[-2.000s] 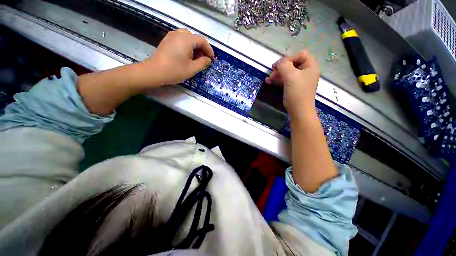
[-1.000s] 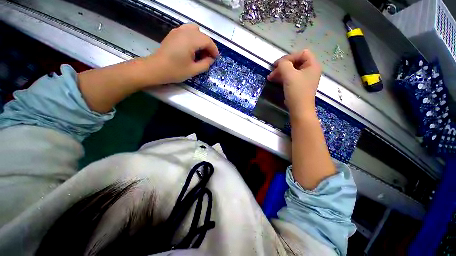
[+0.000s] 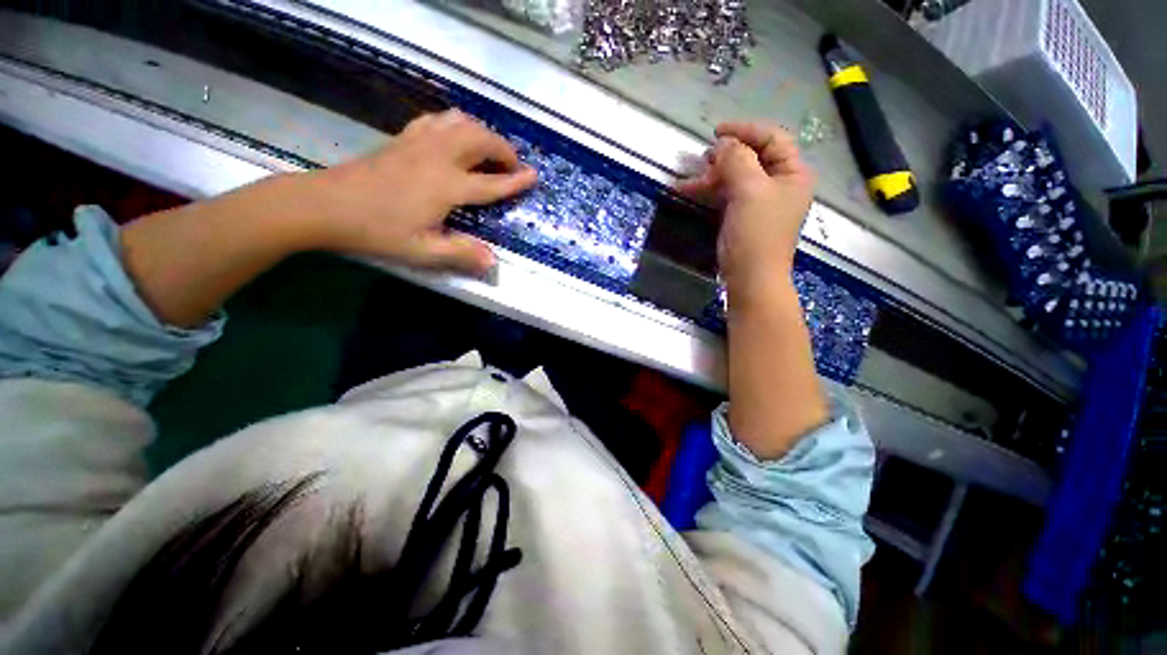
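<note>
A blue circuit board (image 3: 582, 211) speckled with silver lies between the metal rails in front of me. My left hand (image 3: 435, 192) is over its left end, thumb and fingers spread, with nothing visible in it. My right hand (image 3: 755, 192) is above the rails, right of this board, with thumb and fingertips pinched together on a small pale part (image 3: 698, 163); its exact type is unclear. A second blue board (image 3: 832, 320) lies further right on the line, partly hidden behind my right forearm.
Behind the far rail (image 3: 614, 102), the shelf holds a silver-brown pile of small metal-leaded parts (image 3: 666, 32), a clear bag (image 3: 544, 13), a black and yellow utility knife (image 3: 870, 128), a white slotted basket (image 3: 1037, 64) and stacked blue boards (image 3: 1037, 230). A blue bin (image 3: 1094, 473) is at the right.
My left hand has opened from a pinch, its thumb now lower by the near rail. My right hand remains pinched, and a pale part now shows at its fingertips. The view has shifted slightly.
</note>
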